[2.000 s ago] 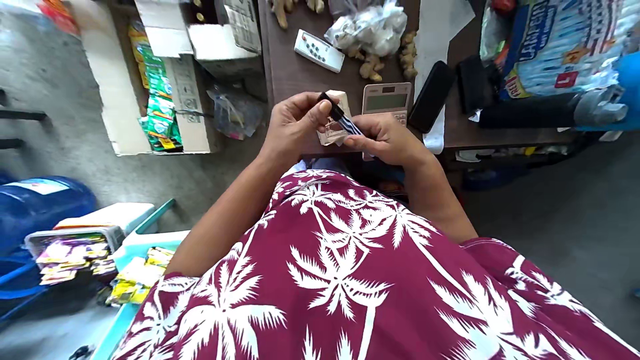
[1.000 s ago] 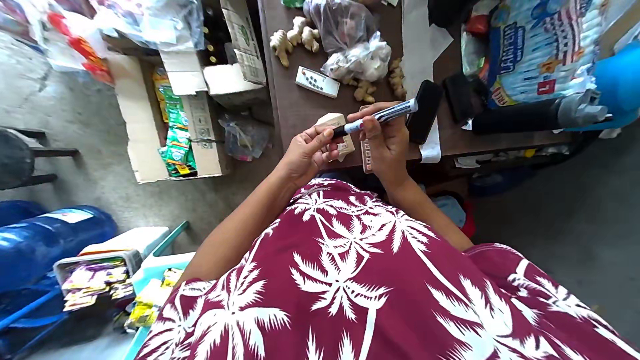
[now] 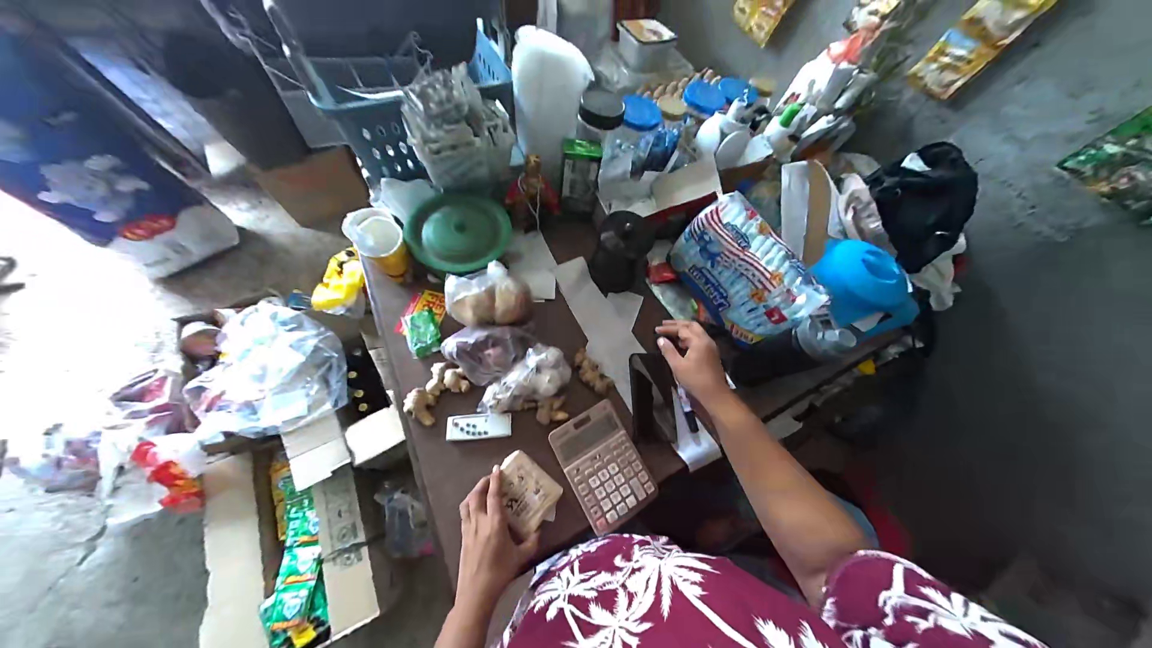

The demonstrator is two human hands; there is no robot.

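Observation:
My left hand rests against the left edge of a small pad of brownish paper with writing, at the table's near edge; whether it grips the pad I cannot tell. To the pad's right lies a pink desk calculator. My right hand is above the table beside a black smartphone, fingers bent, holding nothing visible. A marker pen lies under my right wrist on white paper. A white remote control lies left of the calculator.
Ginger roots and bagged produce lie mid-table. A green round lid and a blue basket stand behind. At right are a diaper pack and a black cylinder. Open cartons flank the table's left side.
The marker, held between both hands one second ago, now lies on the white paper. My hands have moved apart, the left to the paper pad and the right beside the phone. The view has tilted up.

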